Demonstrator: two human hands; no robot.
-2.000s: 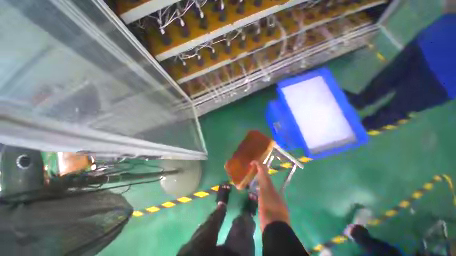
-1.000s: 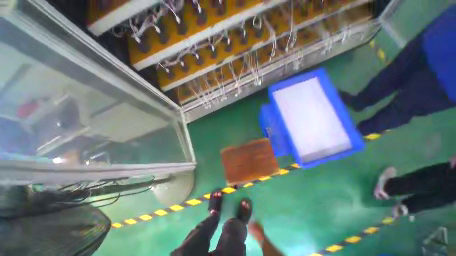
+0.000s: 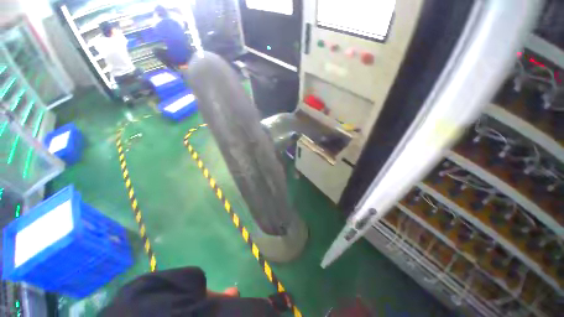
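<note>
A dark sleeve or clothing shape lies at the bottom edge, with a small piece of my left hand [image 3: 226, 292] beside it. The hand is mostly hidden, so its grip cannot be told. My right hand is not in view. A reddish-brown blur, possibly the wooden-top stool [image 3: 354, 309], is cut off by the bottom edge. The burn-in rack [image 3: 476, 204] stands at the right, with white cables hanging along its yellow-orange shelves. Its pale-framed door [image 3: 427, 133] slants across in front.
A grey covered fan [image 3: 238, 133] stands on a round base ahead. A control cabinet [image 3: 334, 74] is behind it. Large blue crates [image 3: 93, 247] are at left, more blue crates [image 3: 179, 105] farther off. Two people [image 3: 170, 37] are at a back rack. Yellow-black tape marks the floor.
The view has swung left and up from the floor and open crate to the aisle. The white-topped crate beside the stool and my feet have left the view.
</note>
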